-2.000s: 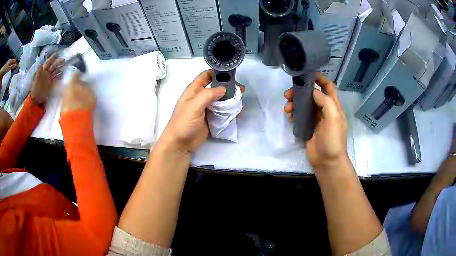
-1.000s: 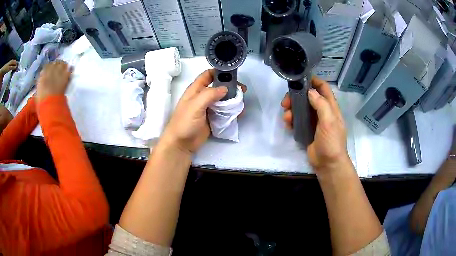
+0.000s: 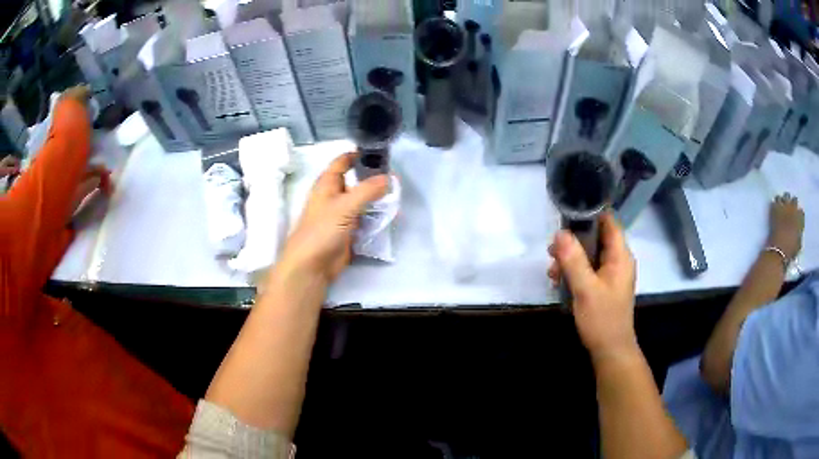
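Note:
My left hand (image 3: pixel 328 215) holds a dark grey handheld fan (image 3: pixel 374 121) upright by its handle, its round head up. A thin white bag (image 3: pixel 377 229) covers the lower handle. My right hand (image 3: pixel 594 278) holds a second dark grey handheld fan (image 3: pixel 581 184) by its handle, with its open ring facing me. No bag shows on it. Its lower handle is mostly hidden by my fingers. A filmy white empty bag (image 3: pixel 471 211) lies on the white bench covering between my hands. The picture is slightly blurred.
Retail boxes (image 3: pixel 530 94) stand in rows along the back. A standing grey unit (image 3: pixel 440 81) is among them. A loose grey unit (image 3: pixel 684 224) lies at right. Two white-wrapped items (image 3: pixel 265 202) lie at left. A person in orange (image 3: pixel 54 260) is at left, one in light blue (image 3: pixel 777 368) at right.
The view has shifted. My right hand and its fan have moved right and lower, away from my left hand. The orange sleeve reaches further back, and the neighbour's hand at right now rests on the bench.

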